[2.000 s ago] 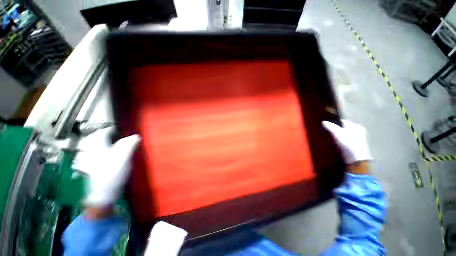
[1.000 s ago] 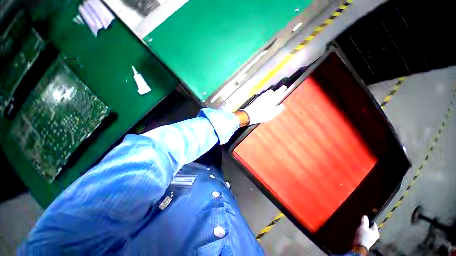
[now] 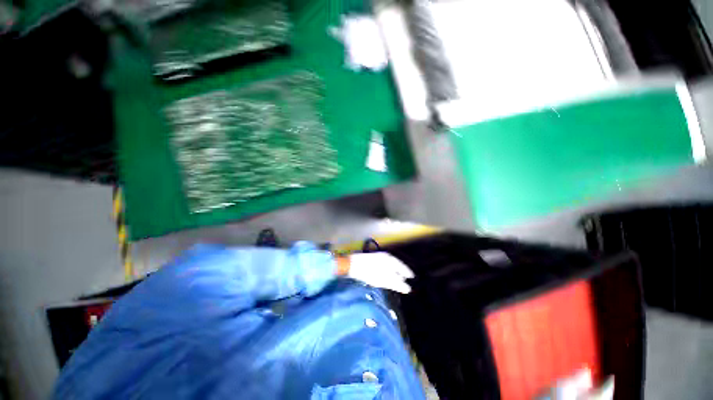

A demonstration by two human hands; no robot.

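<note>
A black tote with a red liner is at the lower right, partly cut off by the bottom edge. My left hand, in a white glove, is in front of my body, left of the tote. Its fingers point right, with nothing seen in it. My right hand is blurred and cut off at the bottom edge, over the red liner. Whether it grips anything cannot be told.
A circuit board lies on the green bench mat, with a second board behind it. A small white applicator lies right of the board. A machine with a green top stands right, beside black totes.
The view has turned towards the bench. The tote has moved from in front of me to the lower right. My left hand has come off the tote's edge; my right hand now shows over the liner.
</note>
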